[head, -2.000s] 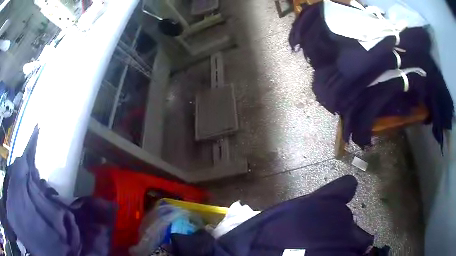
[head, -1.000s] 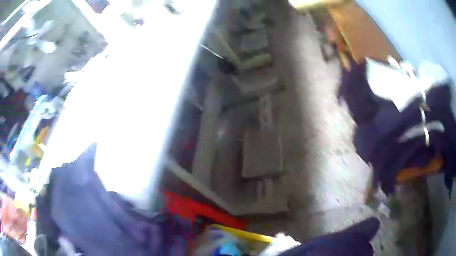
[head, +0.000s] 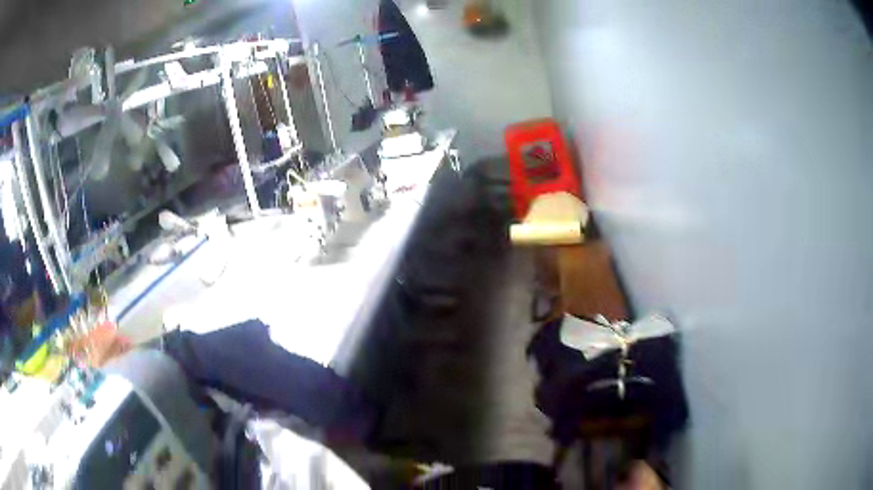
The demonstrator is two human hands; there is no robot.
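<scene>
Dark navy cloth [head: 263,368] lies draped over the near end of the white table [head: 287,297], right of a sewing machine. The sewing machine [head: 120,435] is cut off at the lower left, with a dark panel showing. My left hand is not in view. A small, blurred skin-toned patch at the bottom edge, right of centre, may be my right hand [head: 643,477]. It is nearly all cut off, so its state and anything in it are hidden.
A bundle of dark cloth tied with white strips [head: 613,388] sits on a wooden bench [head: 589,278] along the wall. Behind it stands a red stool [head: 541,163]. More sewing machines [head: 330,196] stand farther along the table. A dark aisle runs between table and bench.
The view has swung up from the floor to the far wall, table row and red stool. The tied bundle now shows lower in the picture. The yellow-rimmed container no longer shows clearly.
</scene>
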